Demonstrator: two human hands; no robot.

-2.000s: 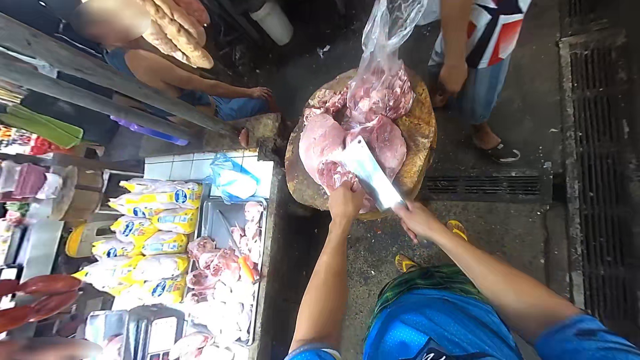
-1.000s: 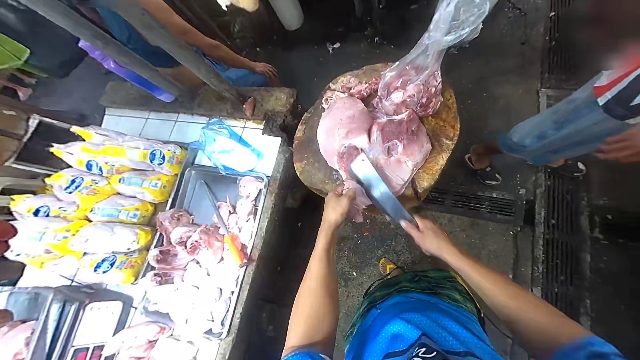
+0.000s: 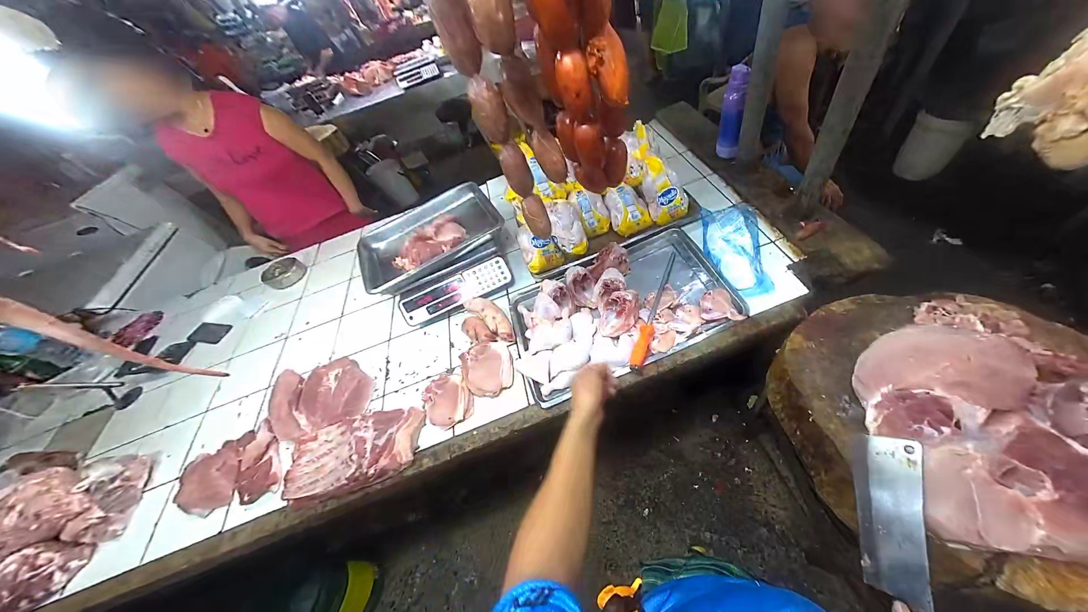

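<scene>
My left hand (image 3: 593,387) reaches over the near edge of a metal tray (image 3: 533,384) of chicken pieces (image 3: 568,344); its fingers are blurred, and whether they hold anything is unclear. Just right of it, a knife's orange handle (image 3: 642,345) rests in the tray, blade pointing away. At the right, a cleaver (image 3: 894,518) stands out against the round wooden chopping block (image 3: 799,382) and the large cuts of raw meat (image 3: 945,365). Only what may be a fingertip shows at the bottom edge by the cleaver, so my right hand is essentially out of view.
A tiled counter (image 3: 336,319) bears pork slices (image 3: 327,433), a digital scale (image 3: 455,291), a second metal tray (image 3: 489,208) and bagged chickens (image 3: 586,212). Sausages (image 3: 586,85) hang above. A person in a pink top (image 3: 255,166) stands behind the counter; another person's arm (image 3: 796,93) is beyond the posts.
The view has swung left to the counter. My left hand has left the meat on the block and is now at the chicken tray. The cleaver remains by the block.
</scene>
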